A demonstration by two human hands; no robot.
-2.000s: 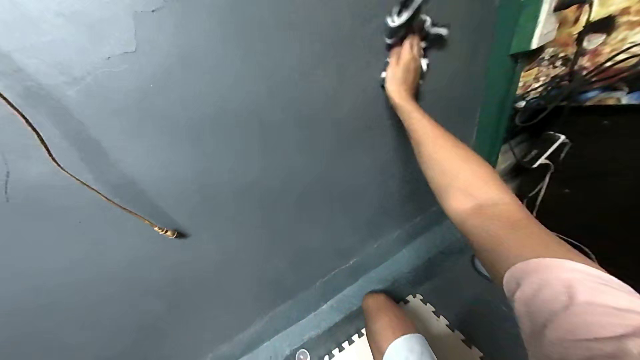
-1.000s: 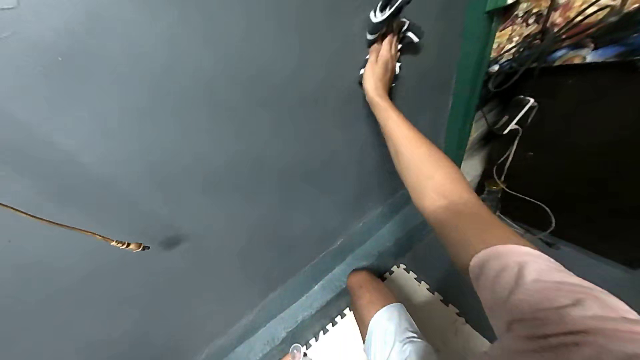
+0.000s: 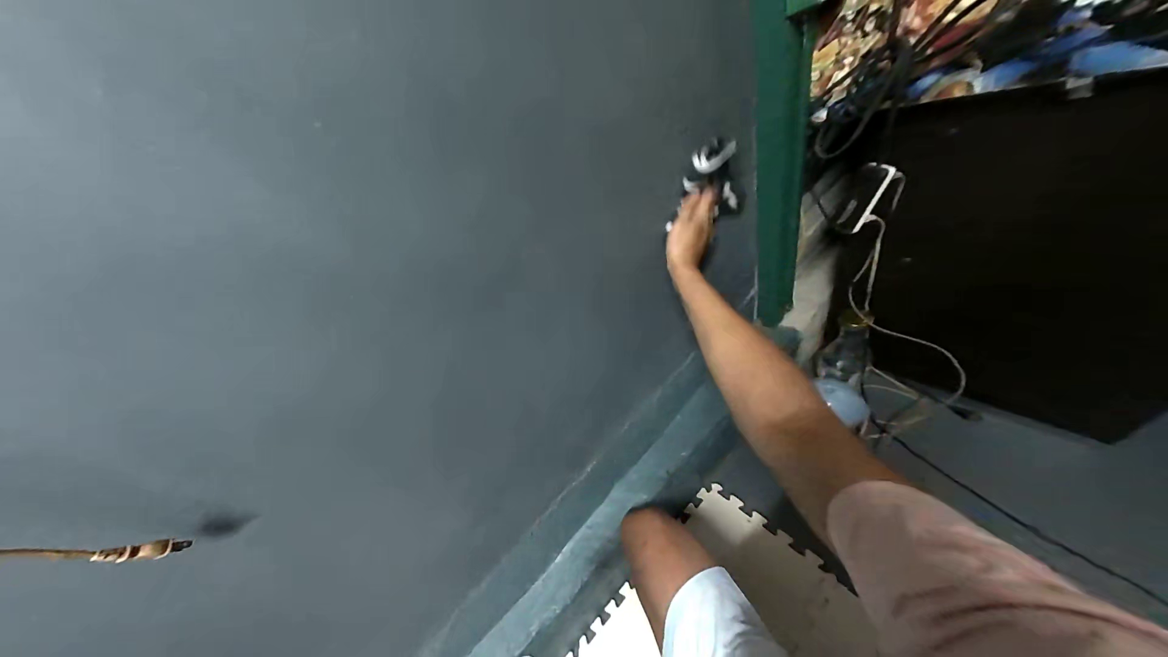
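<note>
My right hand (image 3: 693,228) presses a bunched black-and-white cloth (image 3: 714,173) against the dark grey wall (image 3: 411,274), close to the green frame (image 3: 776,164). The cloth is blurred, and my fingers lie over part of it. My arm, in a pink sleeve, reaches up from the lower right. My left hand is out of the picture. At the lower left, a brown cord (image 3: 137,552) with a wrapped end sticks into view in front of the wall, a dark smudge or shadow beside its tip.
A grey-blue ledge (image 3: 593,529) runs along the wall's foot. White interlocking foam mats (image 3: 776,584) lie under my bent knee. Right of the frame are a large black panel (image 3: 1022,255), tangled dark cables (image 3: 876,82), a white cord (image 3: 922,342) and a light blue round object (image 3: 841,401).
My right hand has moved with the cloth down the wall and nearer to the green frame. The view has shifted too.
</note>
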